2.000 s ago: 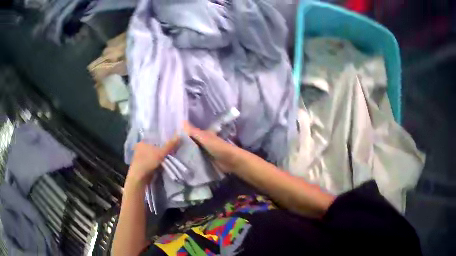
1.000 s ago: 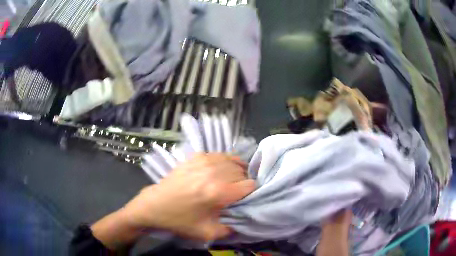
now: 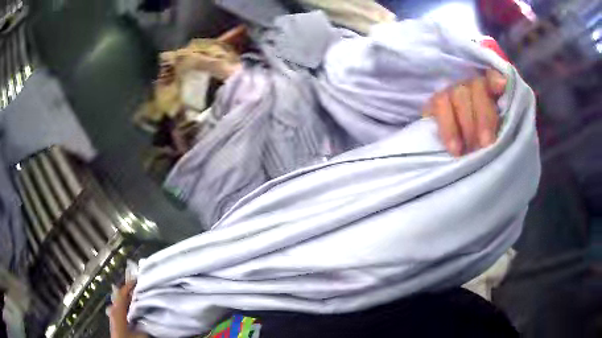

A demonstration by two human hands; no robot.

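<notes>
A long bundle of lavender-grey fabric (image 3: 343,231) stretches across the view in front of my body, gathered into folds at its left end. My left hand (image 3: 122,307) grips that end at the lower left; only some fingers show, partly cut off by the bottom edge. My right hand (image 3: 465,112) is at the upper right, its fingers curled over the bundle's inner edge; its wrist and arm are hidden by the fabric. More lavender-grey fabric pieces (image 3: 264,125) lie in a pile behind the bundle.
Khaki fabric pieces (image 3: 191,72) with a small pale tag lie left of the pile. A metal tube rack (image 3: 59,198) stands at the left, with a grey-lavender piece (image 3: 46,119) over it. The right side is dark and blurred, with something red at the top.
The view has swung back from the rack. The lavender bundle is now lifted and stretched between my hands. My right hand, hidden earlier, now shows at the upper right; my left hand is lower left.
</notes>
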